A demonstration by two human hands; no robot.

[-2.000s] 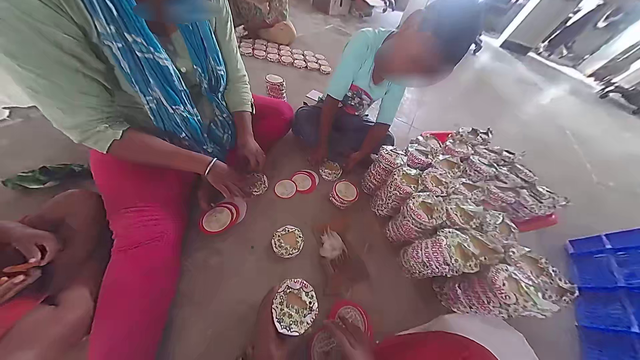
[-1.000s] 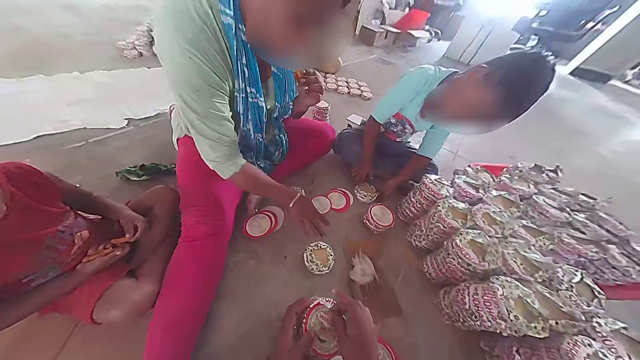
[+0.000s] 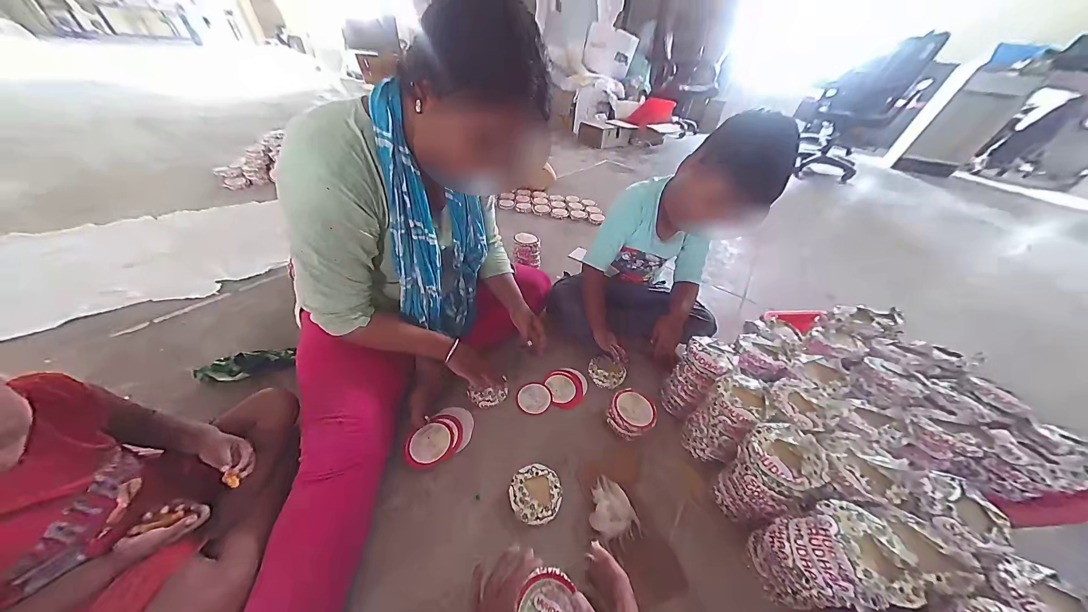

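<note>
At the bottom edge of the head view, my left hand (image 3: 503,580) is blurred and lies against the left side of a round red-rimmed disc (image 3: 546,592) with printing on it. On the disc's right side is my right hand (image 3: 610,580), its fingers raised, partly cut off by the frame. Just beyond my hands a round packet in floral-print wrap (image 3: 535,494) lies on the floor. A crumpled whitish piece of material (image 3: 613,510) is to the right of that packet.
Two people sit opposite, hands near wrapped packets (image 3: 488,393) and red-rimmed discs (image 3: 431,443). A short stack of discs (image 3: 631,410) stands ahead. Many stacked floral-wrapped packets (image 3: 820,548) fill the right side. At left, a seated person in red (image 3: 64,476) holds food. An office chair (image 3: 867,93) stands behind.
The view has tilted up. Two seconds ago a floral-wrapped packet was at my left hand and red-rimmed discs at my right; now both hands are around one printed, red-rimmed disc.
</note>
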